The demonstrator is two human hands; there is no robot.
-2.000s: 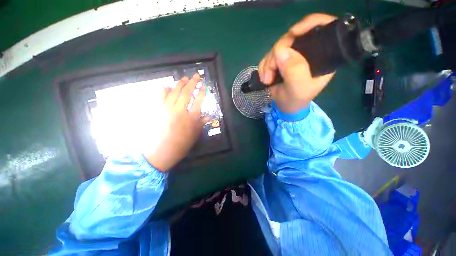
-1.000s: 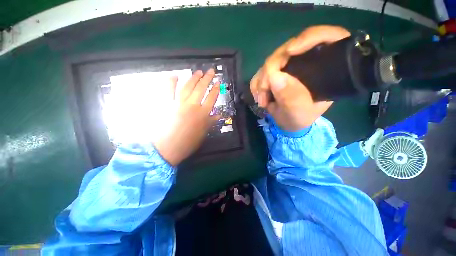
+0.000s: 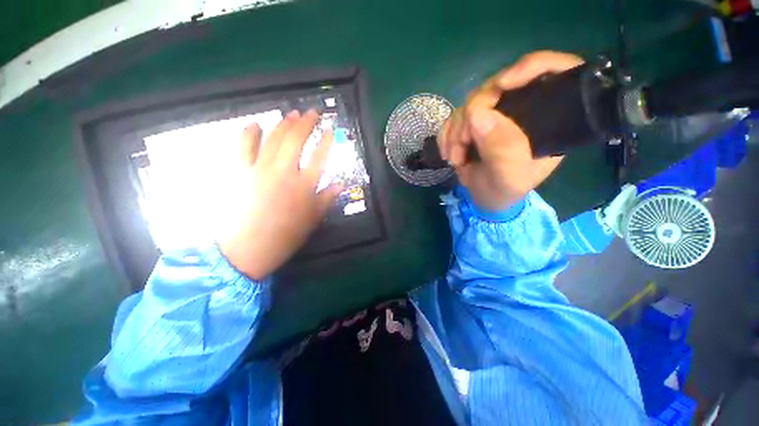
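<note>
A flat device [image 3: 200, 179] with a glaring silver-white area lies in a black rectangular tray [image 3: 379, 200]. Its circuit-board strip [image 3: 354, 193] shows small parts at the right end. My left hand [image 3: 279, 191] lies on the device with fingers spread; it grips nothing. My right hand [image 3: 499, 141] is closed around a thick black electric screwdriver [image 3: 549, 112]. The driver's dark tip is over the left-centre part of the round silver screw dish [image 3: 416, 116], right of the tray. Single screws are too small to tell.
The green bench [image 3: 333, 291] has a worn white edge [image 3: 141, 29] at the top left. A pale round fan [image 3: 668, 231] is at the bench's right edge. A small black block [image 3: 617, 154] on a cord lies behind the driver. Blue boxes [image 3: 666, 320] stand at the lower right.
Since one second ago, the driver's tip has moved from the tray's right edge to over the screw dish, which shows fully again. My left hand remains on the device.
</note>
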